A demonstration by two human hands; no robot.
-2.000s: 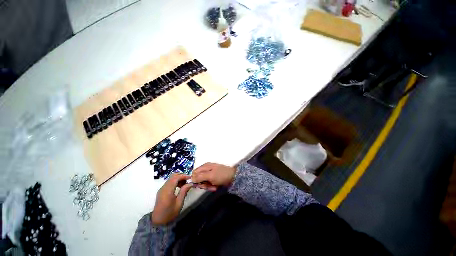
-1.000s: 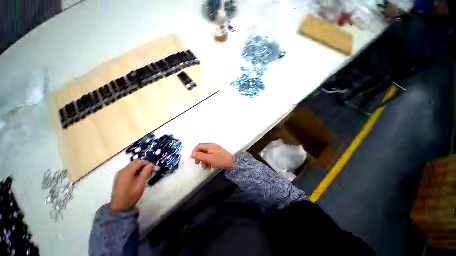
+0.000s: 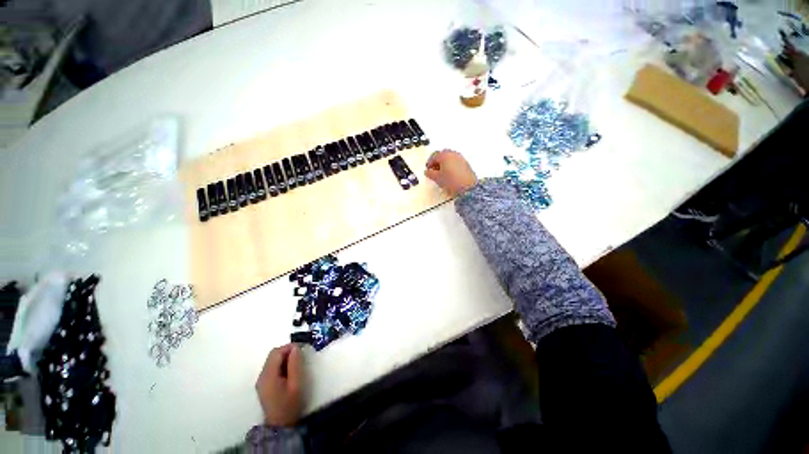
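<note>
An even row of black strap tabs point(image 3: 310, 167) with silver dots lies on the pale tan board point(image 3: 266, 253). A small set of strap tabs point(image 3: 403, 173) lies below the row's right end. My right hand point(image 3: 451, 172) is just right of this set, fingers bent together; whether it holds anything is hidden. My left hand point(image 3: 282, 385) is at the table's front edge, its fingertips by a black tab at the lower edge of the heap of assemblies point(image 3: 335, 300); I cannot tell if it grips the tab.
Wire rings point(image 3: 170, 321) lie left of the board, with a loose strap pile point(image 3: 75, 377) farther left. Metal clasps point(image 3: 548, 131) lie right of the board. A small bottle point(image 3: 474, 87) stands behind. A tan block point(image 3: 683, 108) is at far right, a clear plastic bag point(image 3: 124, 182) at left.
My right hand has moved from beside the heap up to the board's right end. My left hand has drawn back from the heap to its lower edge. The camera view has shifted.
</note>
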